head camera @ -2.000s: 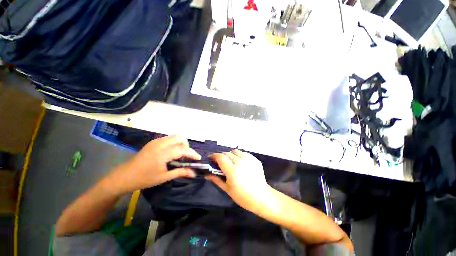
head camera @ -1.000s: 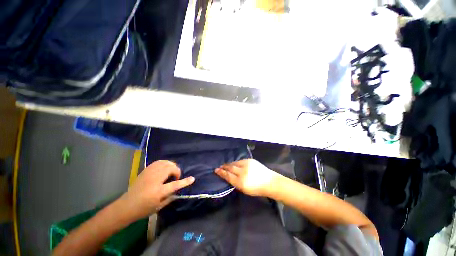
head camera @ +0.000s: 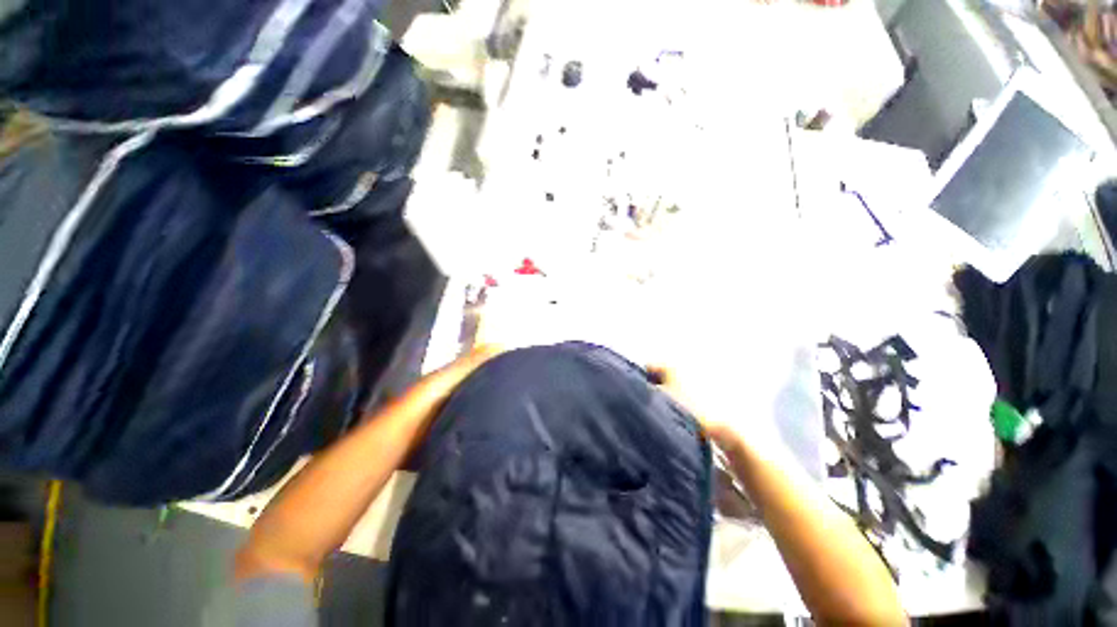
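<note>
A dark navy backpack body (head camera: 557, 490) with a rounded top is spread in front of me, its upper end over the white machine table (head camera: 747, 557). My left hand (head camera: 475, 360) is at its upper left edge, mostly hidden behind the fabric. My right hand (head camera: 684, 402) is at its upper right edge, with some fingers hidden. Both hands hold the bag by its sides. The bag covers what lies under it.
Stacked unfinished bags (head camera: 184, 294) with pale piping stand at the left. Small black strap pieces (head camera: 876, 416) lie tangled on the table at the right. Black fabric pieces (head camera: 1053, 490) hang at the far right. A control panel (head camera: 1014, 178) stands at the right rear. The machine area is overexposed.
The bag has come up from my lap onto the table, and its rounded top now faces away from me. My hands have moved forward and apart to its sides. The view has shifted forward.
</note>
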